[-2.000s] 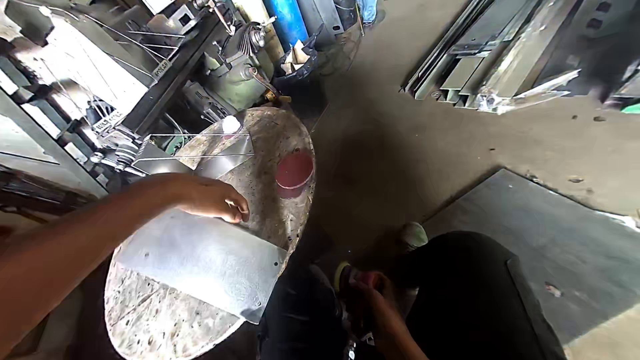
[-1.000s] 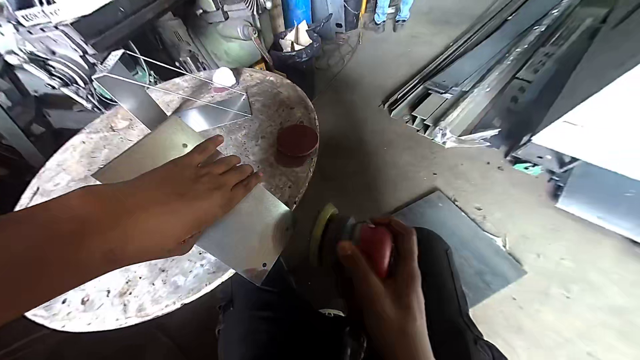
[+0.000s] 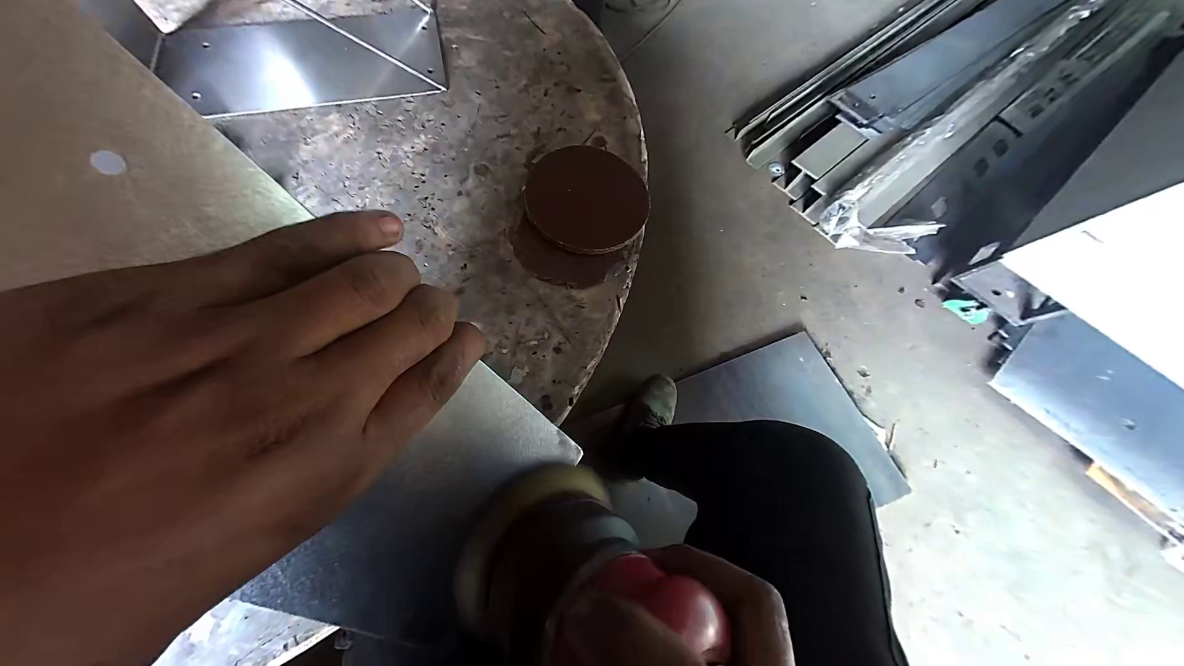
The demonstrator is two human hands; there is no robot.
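Observation:
My left hand lies flat, fingers together, on a sheet metal panel that rests on the round worn table. At the bottom centre my right hand is closed around a red-topped power sander; its round yellowish pad is at the panel's near right corner. Whether the pad spins cannot be told. Beyond the panel, a stack of dark red sanding discs sits by the table's right edge. A bent shiny metal piece lies at the upper left.
Stacked metal profiles, partly wrapped in plastic, lie on the floor at the upper right. A flat metal sheet is on the floor beside my leg. More sheets are at the far right.
The sander in my right hand has come from beside the table to the panel's corner. My left hand stays on the panel. The view has moved closer to the table.

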